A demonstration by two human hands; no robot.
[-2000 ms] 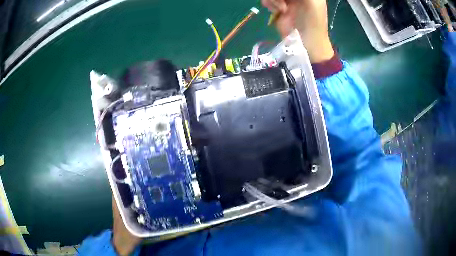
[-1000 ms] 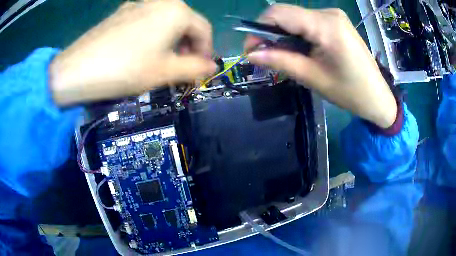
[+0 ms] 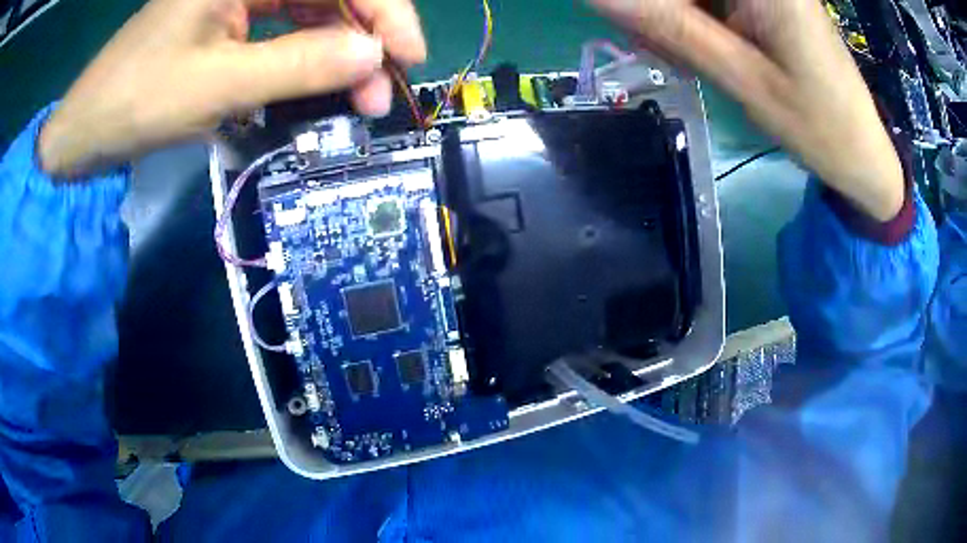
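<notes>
The opened unit has a white-grey housing [image 3: 717, 239] around a blue main board [image 3: 334, 286] on the left and a glossy black block [image 3: 594, 233] on the right. My left hand [image 3: 255, 69] is above the board's far end, thumb and fingers closed on a brown-orange wire harness [image 3: 406, 98]. A yellow and purple wire [image 3: 488, 37] rises beside it and leaves the top edge. My right hand [image 3: 763, 64] is at the top right; its fingertips are cut off by the frame edge, so what it holds is hidden.
A flat whitish ribbon cable [image 3: 626, 412] hangs over the housing's near edge. Yellow parts [image 3: 473, 98] and a pinkish cable [image 3: 596, 64] lie along the far edge. Another opened unit [image 3: 901, 64] is at the top right. Clear gridded plastic [image 3: 748, 377] lies at the near right.
My right hand has moved up and right, away from the wires; the black-handled tweezers it held are out of view. My left hand has shifted left. The unit sits further right and higher in view.
</notes>
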